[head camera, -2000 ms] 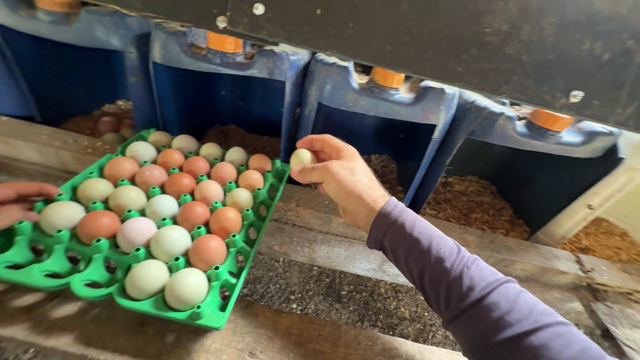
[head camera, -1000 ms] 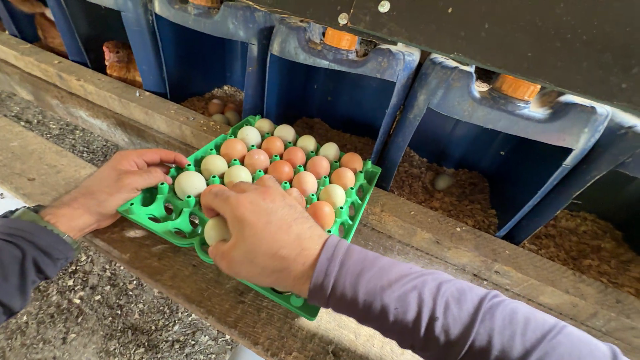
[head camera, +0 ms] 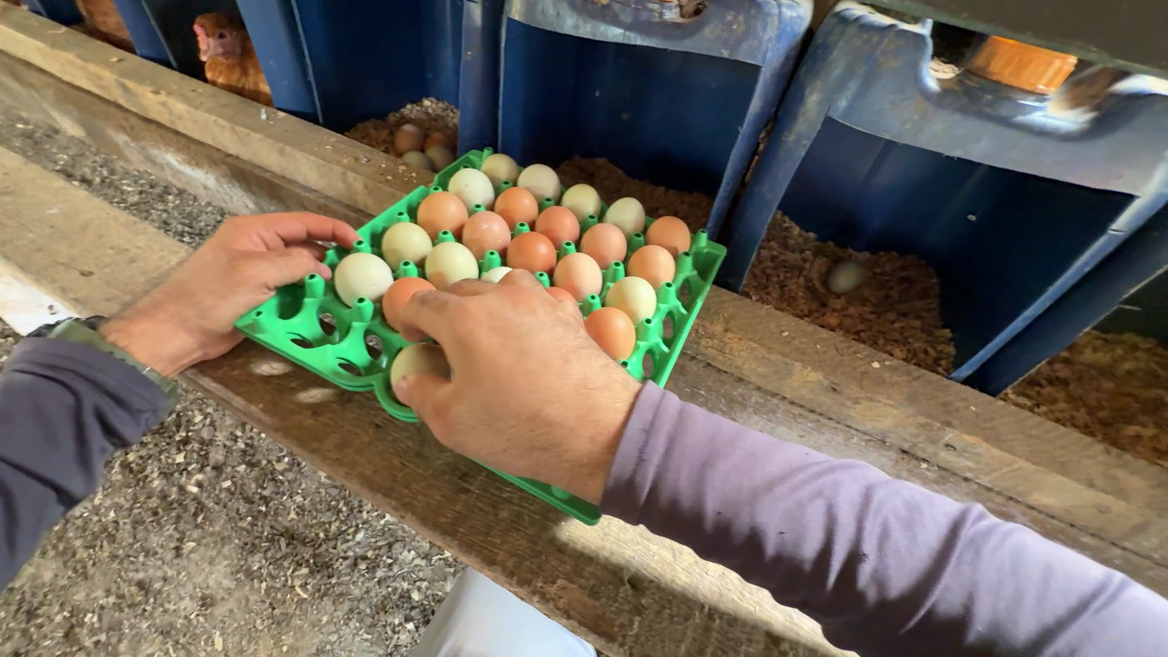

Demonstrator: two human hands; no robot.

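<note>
A green plastic egg tray [head camera: 339,358] rests on a wooden board, holding rows of brown, cream and pale green eggs. My left hand [head camera: 251,278] grips the tray's left edge, fingertips beside a pale green egg [head camera: 362,277]. Over the tray's near part, my right hand [head camera: 520,374] has its thumb and fingers around a pale egg [head camera: 420,365] that sits in or just above a front cup. That hand hides several cups and eggs under it, so the egg's exact seating cannot be told.
Blue plastic nest boxes [head camera: 776,55] with wood shavings line the back. A pale egg [head camera: 846,276] lies in the right one; several eggs [head camera: 424,144] lie in another behind the tray. A brown hen [head camera: 230,57] sits at upper left. Wooden planks [head camera: 912,411] run along the boxes.
My right hand has moved with an egg from beside the tray's far right corner to its near part. My left hand now shows farther onto the tray's left edge. The view has shifted.
</note>
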